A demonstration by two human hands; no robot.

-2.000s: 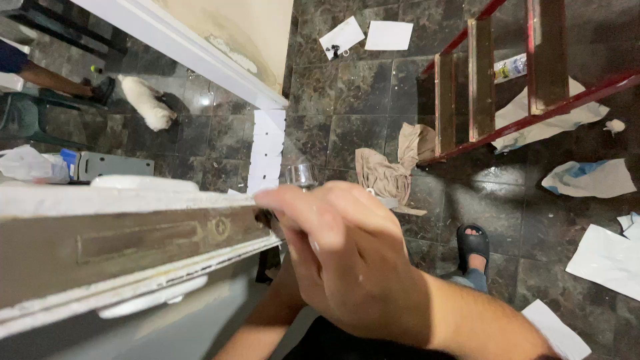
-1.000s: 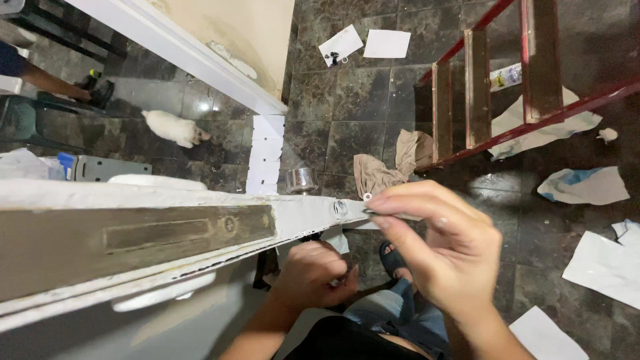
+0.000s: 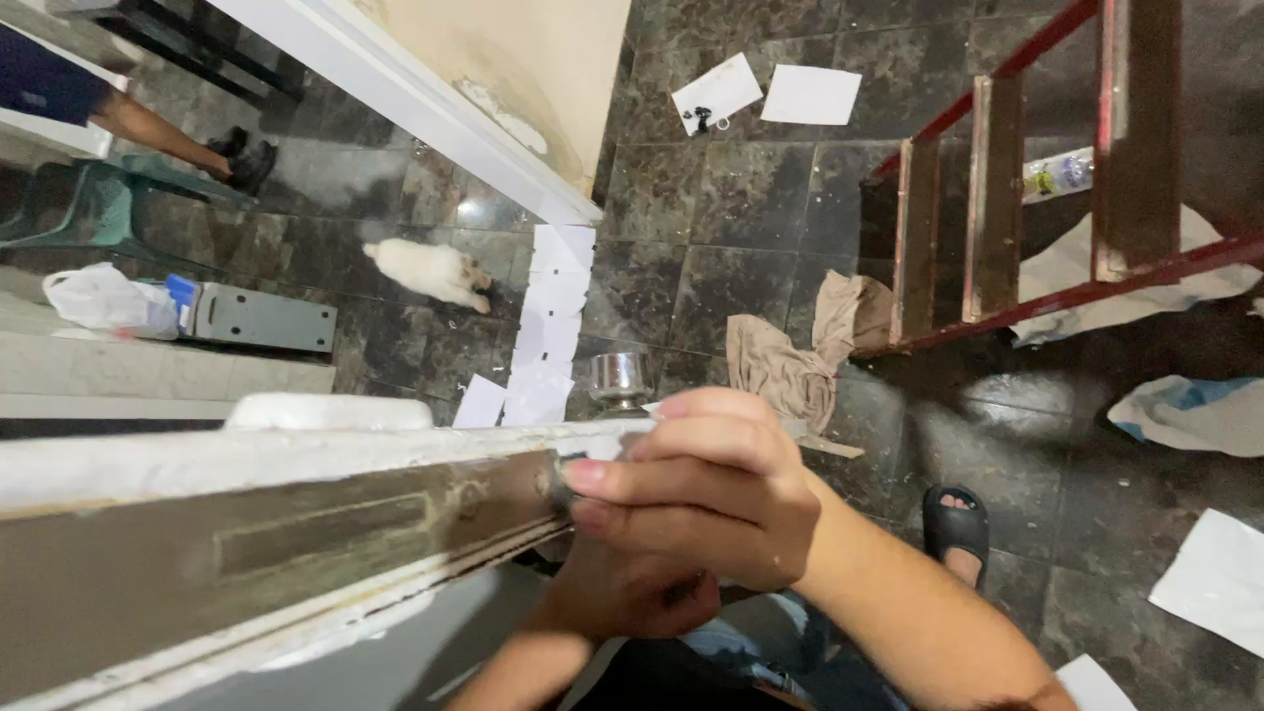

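Observation:
The narrow edge of a door, brown with white paint along both sides, runs in from the left. My right hand is at its near end, fingers bent and fingertips against the brown surface. A small dark piece shows at these fingertips; its kind is unclear. My left hand is just below, beside the door, with curled fingers partly hidden behind my right hand; whether it holds anything cannot be seen. A round metal doorknob sticks out on the door's far side.
A red-sided stepladder stands at the right, near a crumpled brown cloth. White sheets lie on the dark tiles. A small pale dog is beyond the door, and another person's leg shows at upper left.
Since one second ago, my right hand has moved left from the white end part of the door edge onto the brown part. My left hand has come closer beneath it. The dog has moved right.

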